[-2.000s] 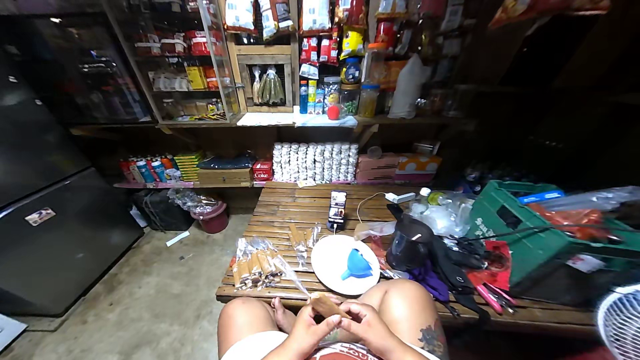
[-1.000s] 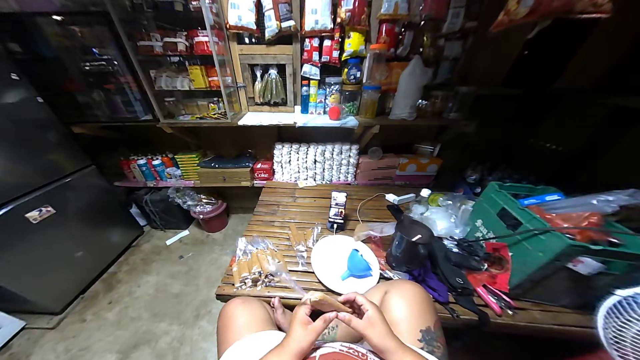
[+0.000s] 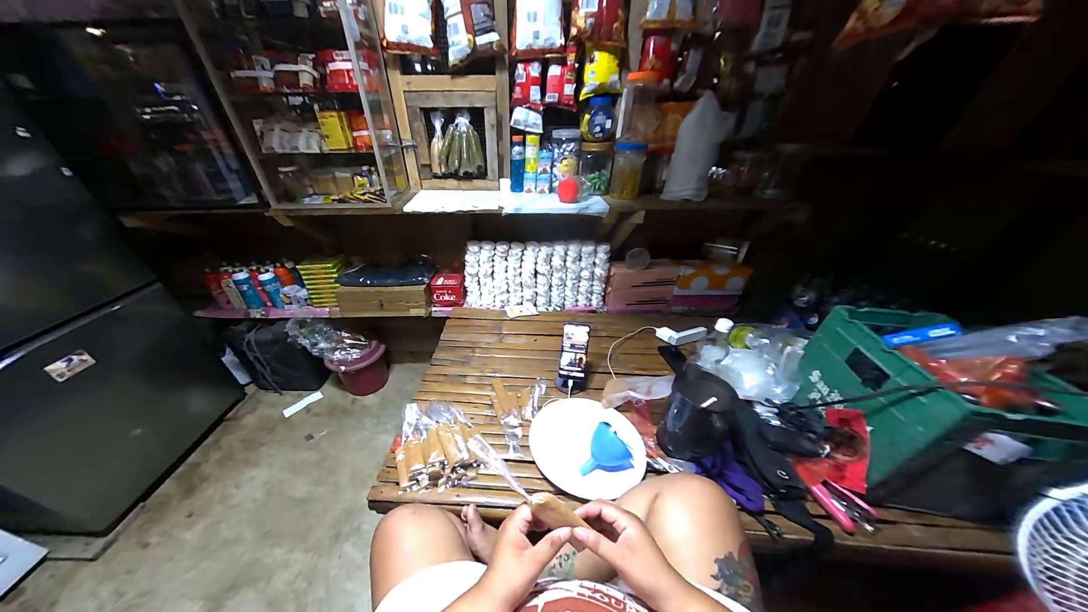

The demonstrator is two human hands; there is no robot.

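Observation:
My left hand (image 3: 525, 548) and my right hand (image 3: 619, 537) both grip a clear plastic packet with light brown contents (image 3: 554, 512), held above my lap. Its loose, transparent end stretches up and to the left. On the bamboo-slat table just beyond my left knee lies a pile of similar filled packets (image 3: 438, 450). A few more packets (image 3: 510, 404) lie behind, near the plate. The white plate (image 3: 552, 442) stands past my hands, with a blue plastic funnel (image 3: 610, 449) on it. A phone (image 3: 574, 353) stands upright behind the plate, a cable at its base.
At the right are a green plastic crate (image 3: 901, 408), a black bag (image 3: 693, 416), pink-handled tools (image 3: 831, 508) and plastic bags (image 3: 765, 365). A white fan (image 3: 1054, 540) stands at the lower right edge. Stocked shelves line the back; a dark red bucket (image 3: 361, 370) sits on the floor.
Both hands stay on the packet over my lap, which they have turned and shifted slightly. The plate, the funnel and the pile have not moved.

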